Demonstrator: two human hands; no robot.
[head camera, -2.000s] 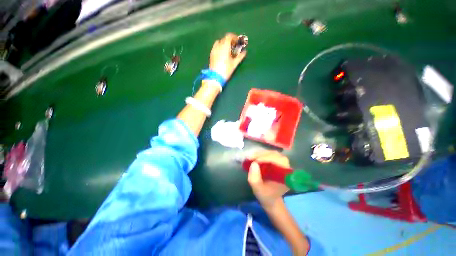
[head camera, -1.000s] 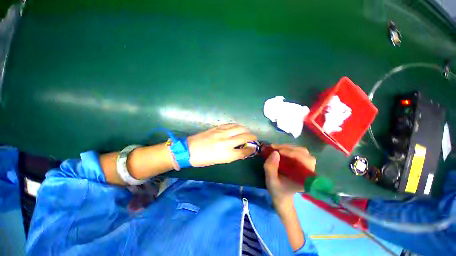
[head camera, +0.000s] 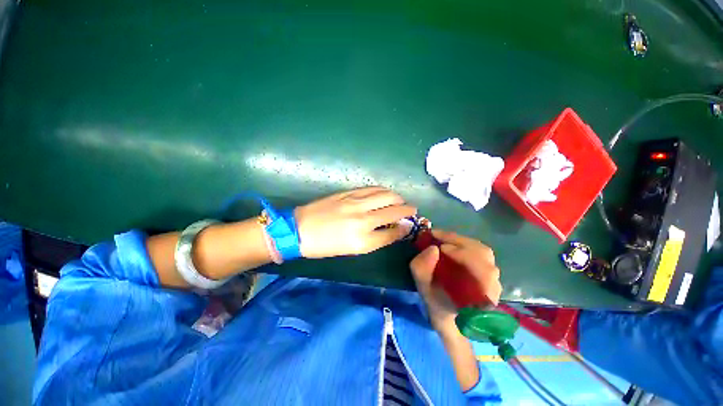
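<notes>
My left hand (head camera: 345, 224), with a blue wrist strap, pinches a small round circuit board (head camera: 416, 227) at its fingertips near the bench's front edge. My right hand (head camera: 460, 273) is shut on the red glue syringe (head camera: 456, 279), held like a pen. The syringe's front end is at the board; its tip is too small to make out. The green adapter (head camera: 487, 323) is at the syringe's rear, with the air hose (head camera: 533, 381) running down from it.
The red bin (head camera: 561, 178) holds white tissue, with a crumpled tissue (head camera: 464, 172) beside it. The black glue dispenser (head camera: 671, 230) stands at the right. Another board (head camera: 577, 256) lies in front of it, one more (head camera: 636, 38) at the upper right. A blue sleeve (head camera: 650, 349) shows lower right.
My left hand has come back from the far side of the bench with the board to the syringe. Since one second ago, the syringe's green rear end has swung down and left.
</notes>
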